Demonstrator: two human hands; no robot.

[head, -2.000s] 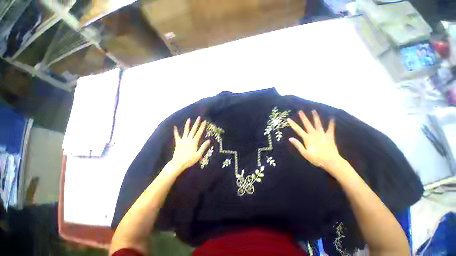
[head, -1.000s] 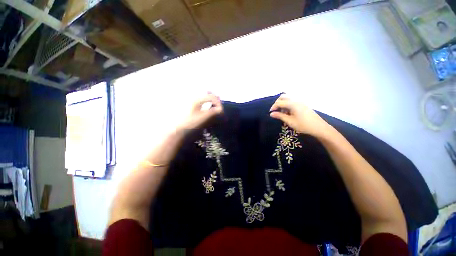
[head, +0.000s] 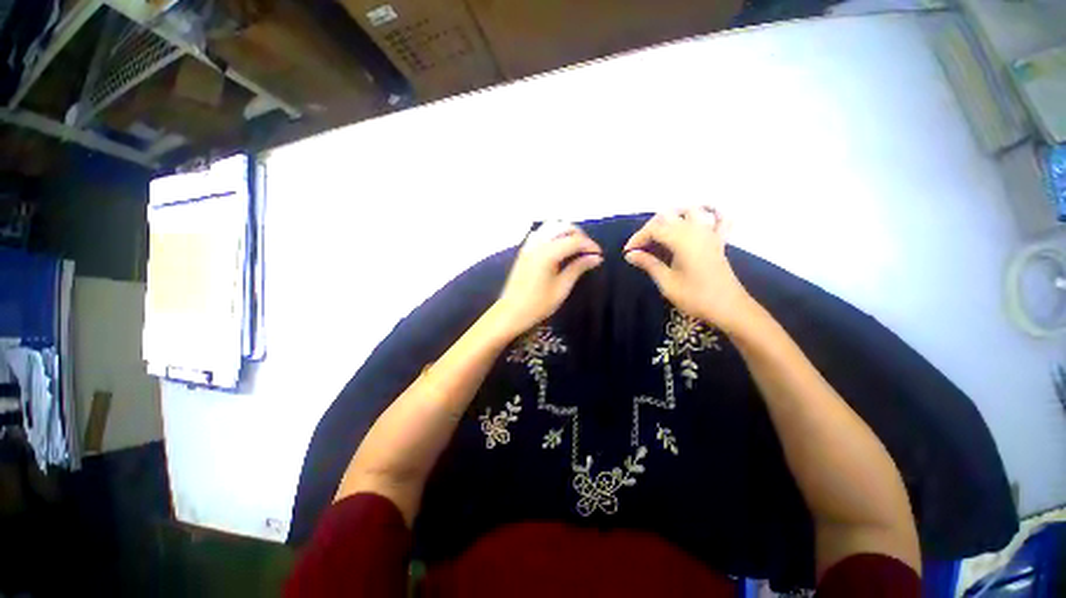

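A black garment (head: 748, 409) lies spread on the white table (head: 491, 152), its sleeves curving out to both sides. Pale gold chest embroidery (head: 599, 491) of flowers and leaves, joined by a stepped line, faces up. My left hand (head: 552, 271) and my right hand (head: 687, 259) are at the top neck edge, close to each other, fingertips pinching the black cloth near the collar (head: 614, 222). Something pale shows at the fingers of my left hand; I cannot tell what it is.
Clipboards with papers (head: 196, 275) lie at the table's left end. A cream tape roll (head: 1038, 286) is at the right edge. Cardboard boxes (head: 433, 53) and shelving stand behind the table. Blue plastic (head: 1029, 567) shows at the lower right.
Two seconds ago both hands lay flat on the garment. They then moved to the neck edge and pinched it, and since have come closer together. The left sleeve side shows more again.
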